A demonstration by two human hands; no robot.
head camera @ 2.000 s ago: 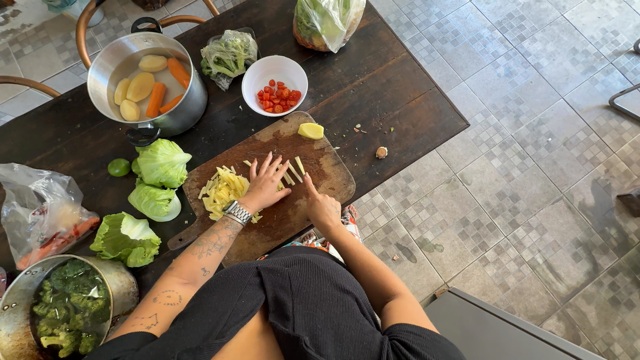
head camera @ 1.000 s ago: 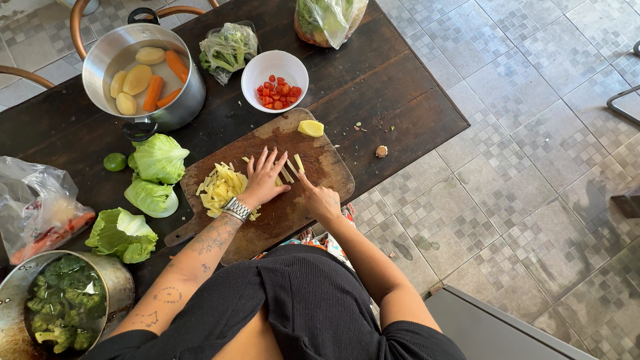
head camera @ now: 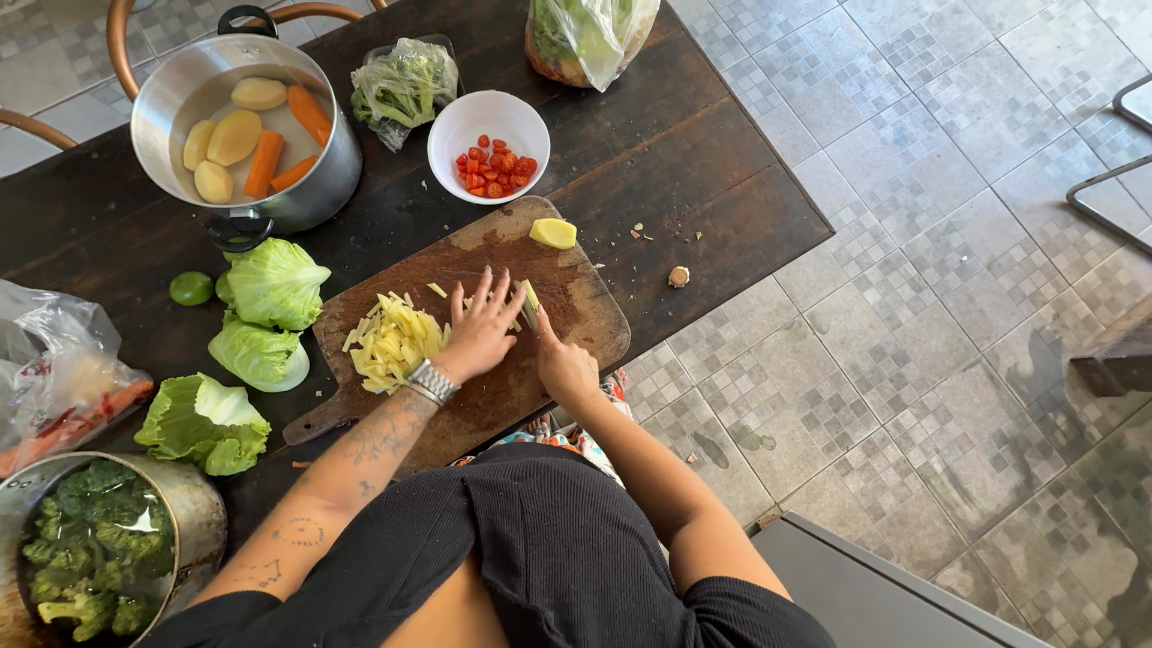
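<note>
On the wooden cutting board [head camera: 580, 297], my left hand [head camera: 483, 331] lies palm down with fingers spread, its fingertips against pale yellow potato pieces. A watch is on that wrist. My right hand [head camera: 567, 367] is closed around a knife, most of it hidden by the fist, with the index finger extended along the blade [head camera: 531, 315]. The blade stands beside a thin potato strip [head camera: 529, 293], just right of my left fingertips. A pile of cut potato sticks [head camera: 393, 340] lies left of my left hand. A larger peeled potato piece [head camera: 553, 233] rests at the board's top edge.
Beyond the board are a white bowl of cut tomatoes [head camera: 489, 108], bagged greens [head camera: 405, 85] and a pot with potatoes and carrots [head camera: 346, 171]. Lettuce [head camera: 274, 283], a lime [head camera: 191, 288], a plastic bag [head camera: 58, 342] and a pot of broccoli [head camera: 202, 513] stand left. The table edge [head camera: 765, 135] is right.
</note>
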